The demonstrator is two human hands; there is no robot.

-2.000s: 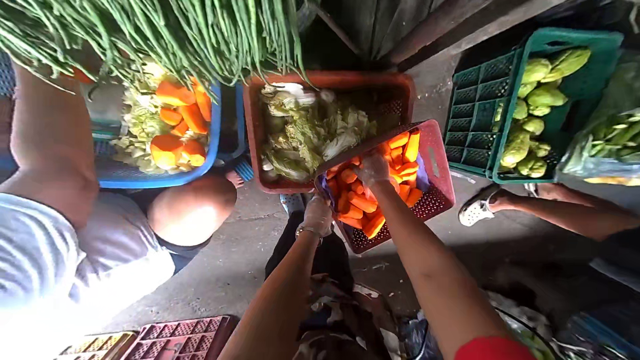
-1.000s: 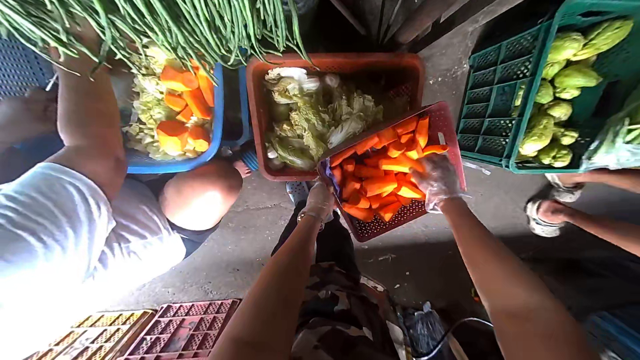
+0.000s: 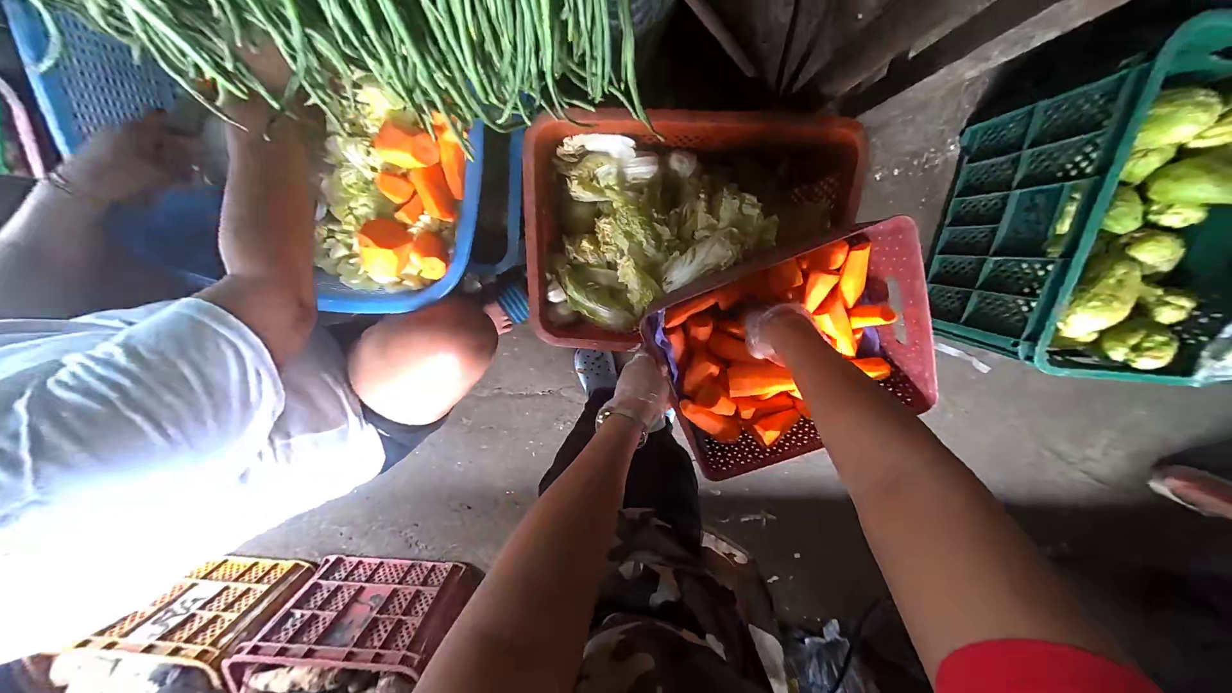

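Observation:
A red plastic crate [image 3: 910, 289] of peeled, cut carrots [image 3: 760, 380] sits tilted over the right front corner of an orange-red crate [image 3: 693, 125] that holds leafy cabbage [image 3: 645, 231]. My left hand [image 3: 640, 385], in a clear plastic glove, grips the left edge of the carrot crate. In among the carrots is my gloved right hand [image 3: 770, 332]; its fingers are hidden, so whether it grips any carrot does not show.
To the left a person in a white shirt [image 3: 144, 404] reaches over a blue basin [image 3: 467, 231] of chopped cabbage and carrots [image 3: 385, 241]. Long green beans [image 3: 462, 48] hang above. Green crates [image 3: 1044, 279] with chayotes [image 3: 1107, 289] stand right; a maroon crate [image 3: 356, 616] lies lower left.
My right hand has moved from the right side of the carrots to the middle of them. My left hand stays at the crate's left edge. The legs at the right have mostly left the view.

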